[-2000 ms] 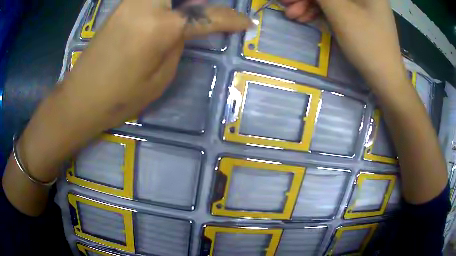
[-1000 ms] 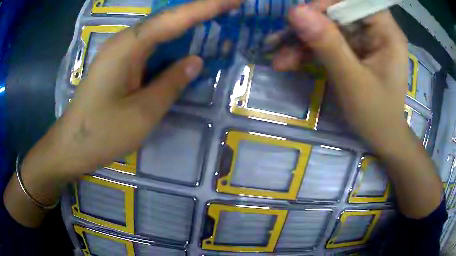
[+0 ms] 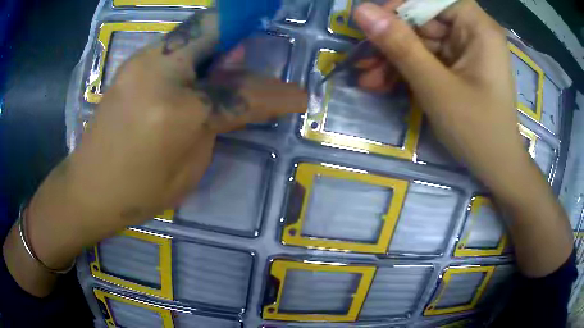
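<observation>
A yellow frame (image 3: 358,150) lies in a pocket at the upper middle, with a shiny pale patch on its left side. My right hand (image 3: 442,70) grips a pale-handled pointed tool (image 3: 426,9); its dark thin tip is over the upper left part of that frame. My left hand (image 3: 166,122) has a finger pointing at the frame's left edge, touching or just above it. The same hand holds a blue film sheet (image 3: 246,19), partly cut off by the top edge. Whether a small piece is at the tip cannot be told.
The blister tray (image 3: 272,192) spreads under both hands, with more yellow frames (image 3: 342,208) in its pockets. A dark surface (image 3: 38,109) lies at the left. A white strip (image 3: 551,32) runs along the upper right, with a further whitish tray (image 3: 576,211) at the right edge.
Since a second ago, the blue film has folded or turned away towards the top, and my left finger has come to the frame's left side. The tool tip has moved from the film to the frame.
</observation>
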